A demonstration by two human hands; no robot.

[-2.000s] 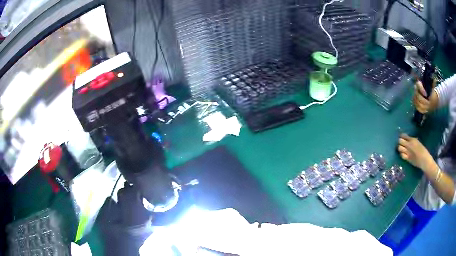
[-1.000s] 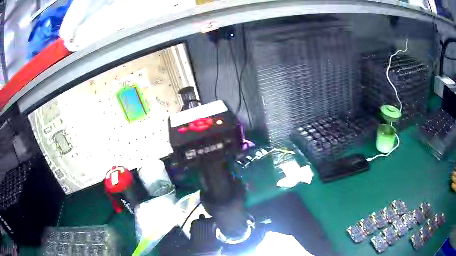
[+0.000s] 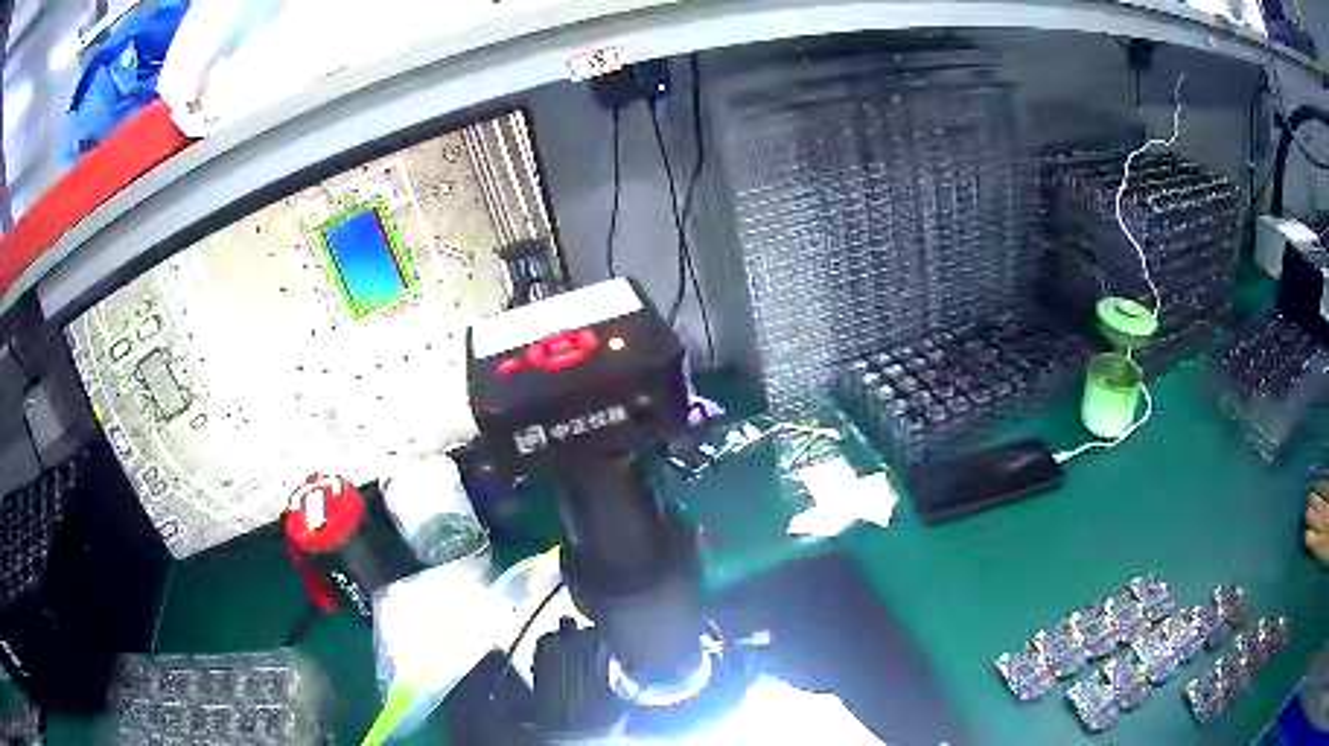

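The black video microscope (image 3: 583, 364) stands in front of me, with red buttons on its head and a bright ring light (image 3: 666, 673) at its foot. The monitor (image 3: 277, 321) behind it shows a sharp pale circuit board with a blue rectangle edged in green. An overexposed white shape, a glove or sleeve, is cut off by the bottom edge beside the light; it seems to be on my right hand's side (image 3: 794, 717), but no fingers show. My left hand is not visible. What lies under the lens is hidden by glare. Electronic modules (image 3: 1144, 641) lie in short rows on the green mat.
A blister tray (image 3: 219, 703) is at lower left. A red-topped black bottle (image 3: 327, 513), clear jar (image 3: 434, 507) and plastic bag (image 3: 445, 627) stand left of the microscope. Stacked trays (image 3: 875, 219), smartphone (image 3: 991, 478), white wipes (image 3: 843, 499) and green device (image 3: 1112, 394) are behind. Another person's fingers (image 3: 1318, 522) show at right.
The view has swung up and left, bringing the whole monitor into sight. The monitor picture went from blurred to a sharp board. Less of the white shape shows at the bottom.
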